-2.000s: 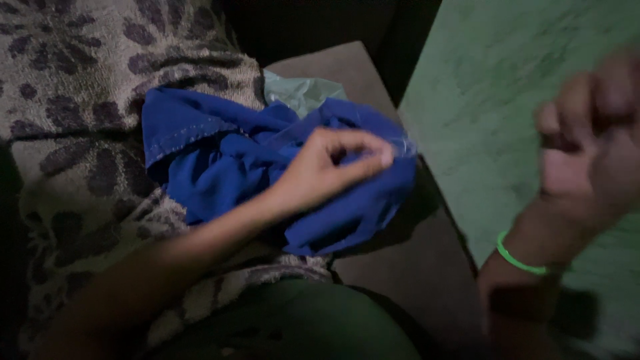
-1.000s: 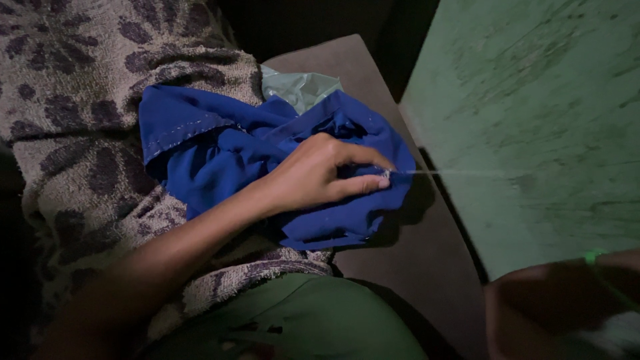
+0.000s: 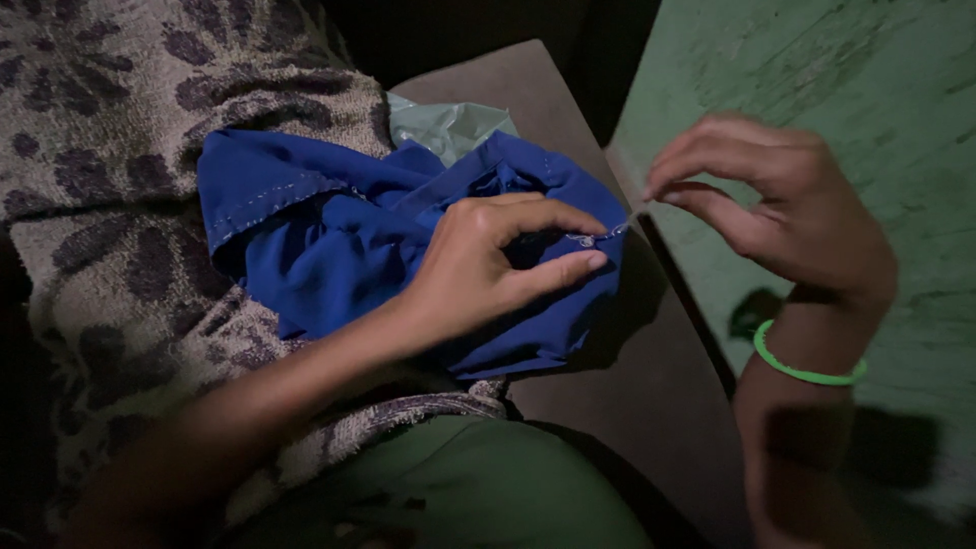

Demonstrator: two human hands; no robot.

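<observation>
Blue fabric (image 3: pixel 328 252), with pale stitches along a folded edge, lies bunched in the middle of the view. On top of it rests my left hand (image 3: pixel 503 259), thumb and index finger apart on either side of a small tangle of pale thread (image 3: pixel 585 240) at the fabric's right edge. From there the thread runs up and right to my right hand (image 3: pixel 778 198), whose thumb and index fingertips are pinched together on it. A bright green band circles my right wrist. Whether a needle is in the pinch is not visible.
Beneath the fabric is a brown padded surface (image 3: pixel 625 427). A patterned towel (image 3: pixel 99 252) covers the left side, and a translucent plastic bag (image 3: pixel 454 126) lies behind the fabric. At the right stands a green wall (image 3: pixel 762 61) with worn marks.
One second ago my right hand was out of sight with only its forearm at the lower right; now it is beside the fabric's right edge. My left hand stays on the fabric.
</observation>
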